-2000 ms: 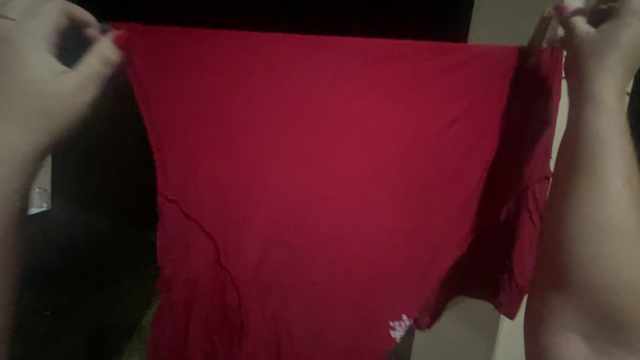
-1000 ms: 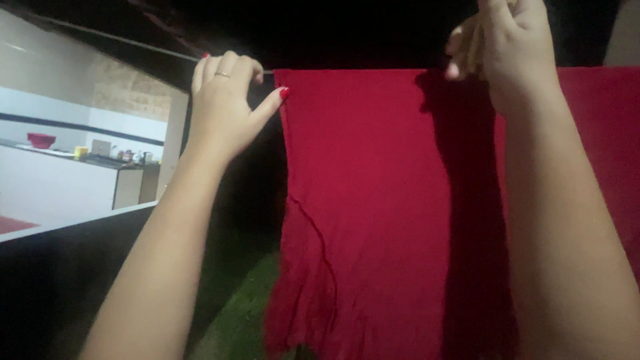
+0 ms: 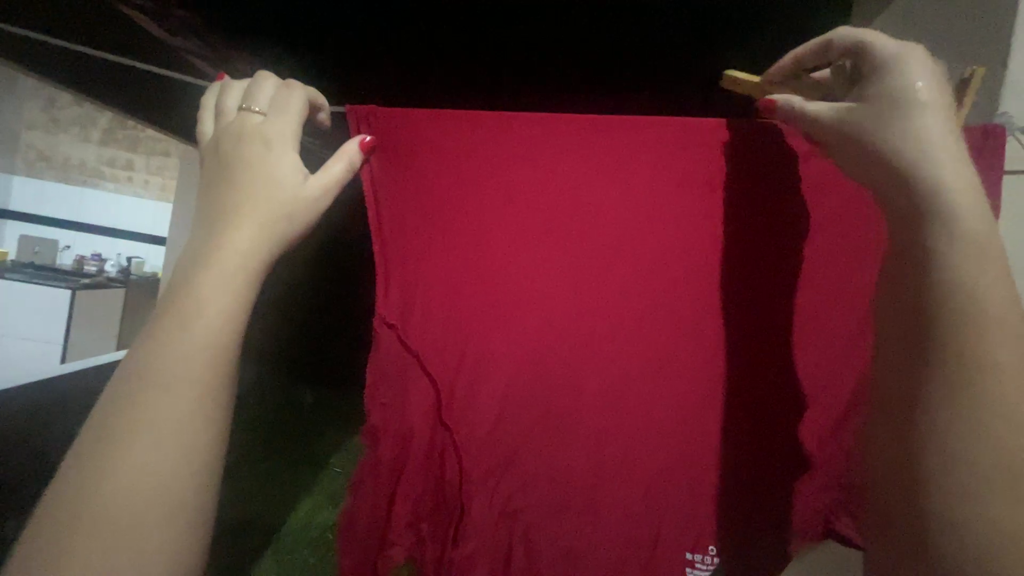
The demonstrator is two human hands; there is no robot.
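Note:
A red cloth garment (image 3: 552, 304) hangs over a clothesline (image 3: 104, 54), its seam and small white print showing. My left hand (image 3: 268, 164), with a ring and red nails, rests at the line by the garment's upper left corner, fingers over the line and thumb apart near the cloth; whether it grips anything is unclear. My right hand (image 3: 880, 112) holds a yellowish clothespin (image 3: 742, 82) between thumb and fingers, just above the garment's top edge. Another clothespin (image 3: 970, 94) stands on the line beyond my right hand, partly hidden by it.
At the left, a kitchen counter (image 3: 100, 286) bears a laptop (image 3: 38, 250) and several small items. Grass (image 3: 312, 512) shows below, left of the garment. A pale wall (image 3: 972, 48) stands at the upper right, and the background above the line is dark.
Two seconds ago both hands were at the garment's top corners. A clothespin now shows clearly in my right hand. The view has shifted, bringing the kitchen in at the left.

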